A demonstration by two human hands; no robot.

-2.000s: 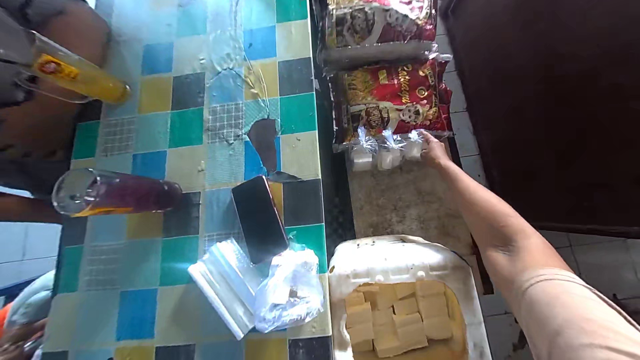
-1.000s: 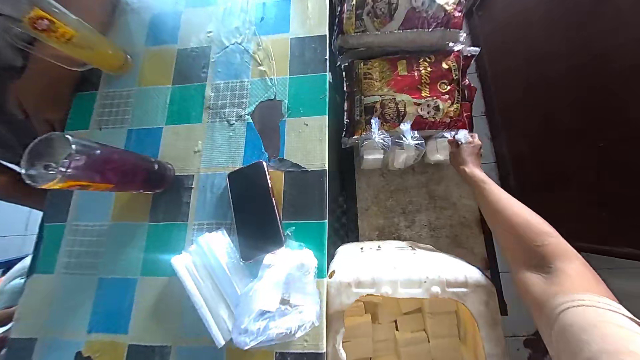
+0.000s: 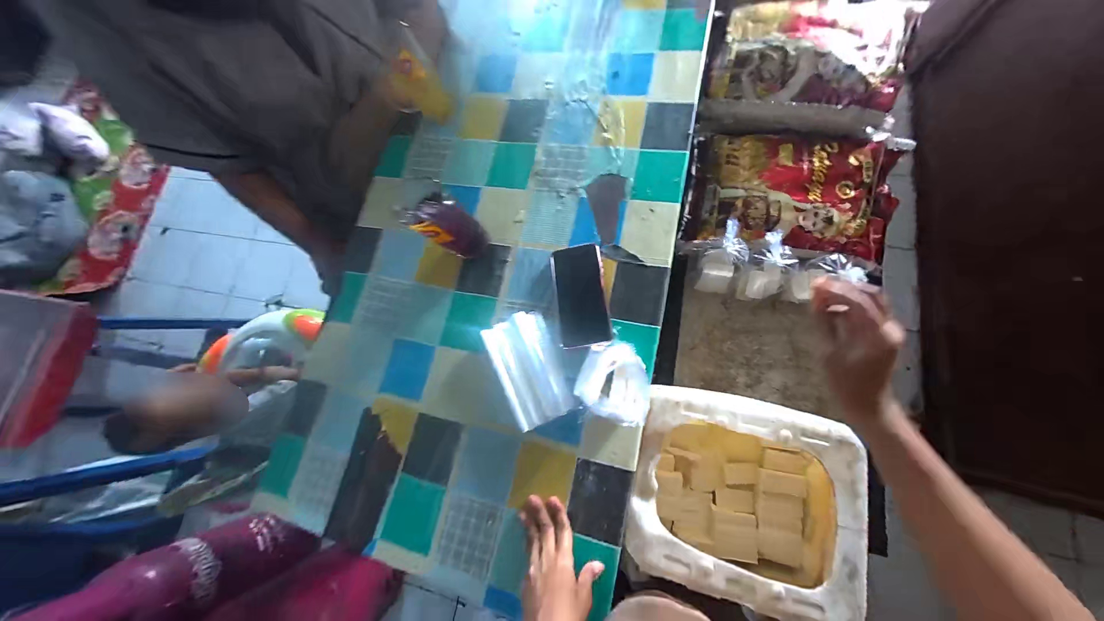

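My right hand (image 3: 858,341) is raised just below a row of knotted clear plastic bags with white blocks (image 3: 762,278), near the rightmost one; its fingers are bent and blurred, and whether they touch that bag is unclear. Palm down on the checkered tabletop (image 3: 470,371) lies my left hand (image 3: 552,552), fingers spread, holding nothing. Pale yellow blocks, possibly tofu, sit in yellow liquid in a white container (image 3: 849,500) between the hands. Near the table's right edge are a dark phone (image 3: 581,296), a stack of clear plastic sleeves (image 3: 528,371) and a crumpled clear bag (image 3: 614,382).
Large red printed packs (image 3: 793,194) lie behind the small bags. Glasses of purple drink (image 3: 448,226) and yellow drink (image 3: 420,86) stand on the table's left side, beside a seated person in grey. Another person's blurred arm (image 3: 185,401) and a pink-purple seat (image 3: 207,578) are at lower left.
My left hand has come into view on the tabletop. My right hand has drawn back a little from the rightmost small bag. The view has swung toward the left.
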